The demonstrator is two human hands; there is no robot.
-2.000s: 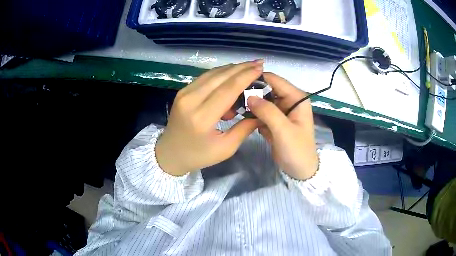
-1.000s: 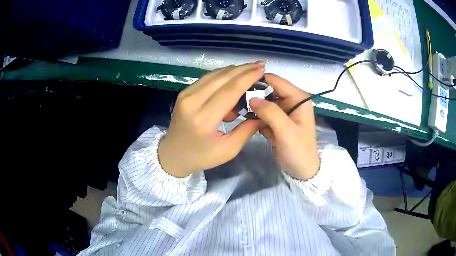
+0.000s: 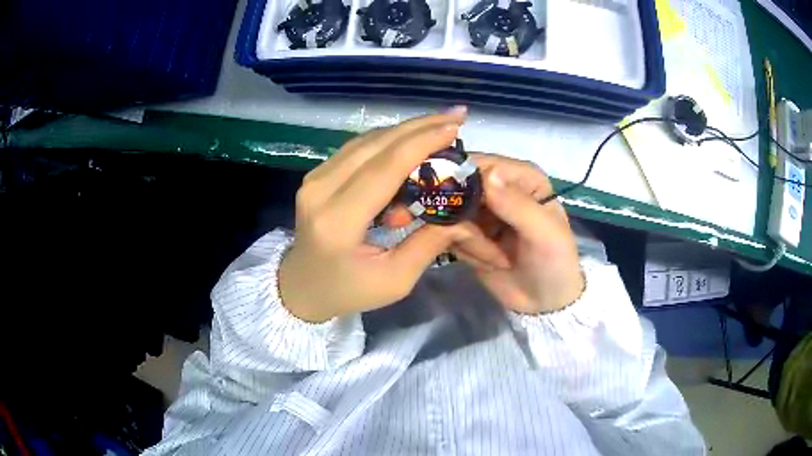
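A round black smartwatch unit (image 3: 443, 189) is held in front of my chest, its face towards me. The face is lit with orange and white digits and coloured marks, and silver-white tape tabs cross its edges. My left hand (image 3: 361, 218) grips it from the left, fingers over the top edge and thumb below. My right hand (image 3: 527, 233) is at its right and lower edge, fingers curled behind it. A thin black cable (image 3: 595, 162) runs into my right hand; its end is hidden there.
A white tray (image 3: 595, 40) in a blue frame lies on stacked trays beyond my hands, with several watch units. Dark-blue stacked trays (image 3: 116, 49) stand left. A round black puck (image 3: 687, 118) lies on paper sheets right. A white power strip (image 3: 787, 183) is at far right.
The watch face now shows lit digits where it had a white patch under my right thumb. My right thumb has moved off the face to the right edge.
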